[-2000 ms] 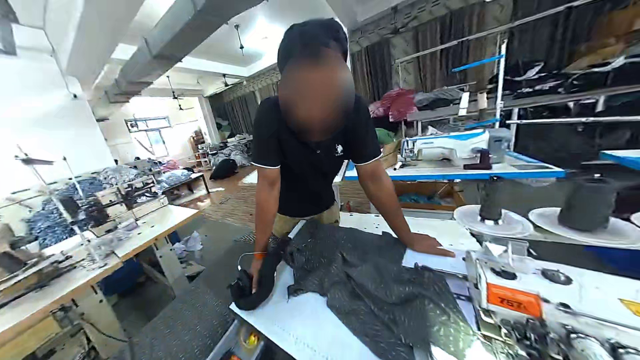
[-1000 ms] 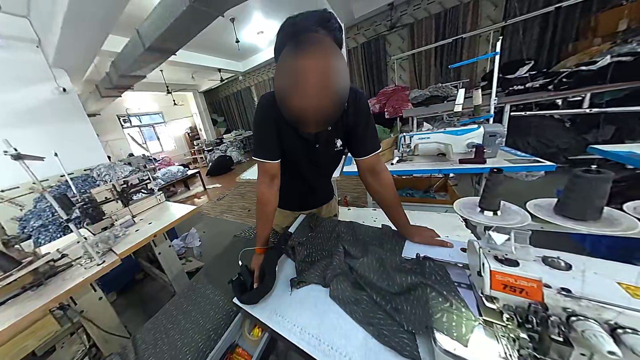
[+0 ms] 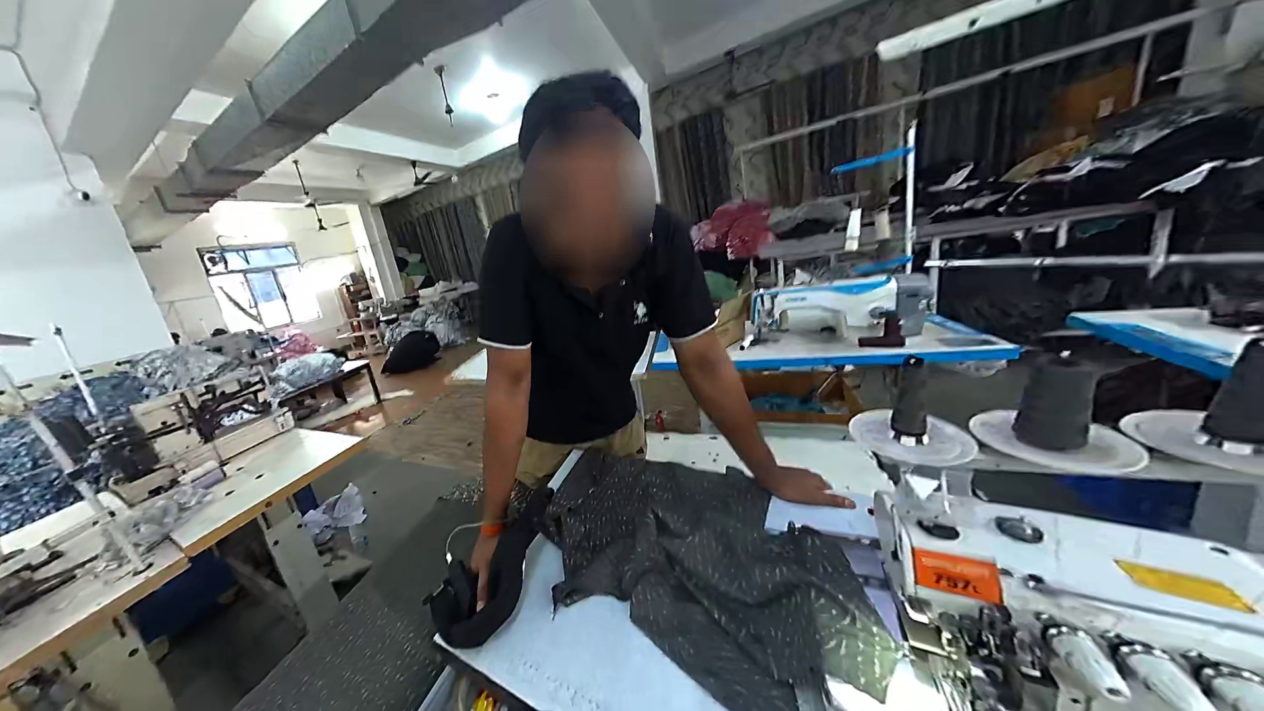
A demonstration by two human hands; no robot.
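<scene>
Neither of my hands shows in the head view. Dark grey patterned fabric point(image 3: 691, 563) lies rumpled across a white sewing table point(image 3: 583, 632), its right end beside an overlock sewing machine point(image 3: 1066, 563). Across the table a person point(image 3: 592, 346) in a black polo shirt leans forward. One of that person's hands rests flat on the tabletop beyond the fabric; the other is at a black padded item point(image 3: 494, 602) on the table's left edge. What that item is, I cannot tell.
Thread cones point(image 3: 1057, 400) stand on white discs behind the overlock machine. Beyond them is a lockstitch sewing machine point(image 3: 839, 311) on a blue-edged table. Another machine table point(image 3: 267, 474) stands at left, with heaped garments behind. More patterned fabric point(image 3: 346, 612) hangs at lower left.
</scene>
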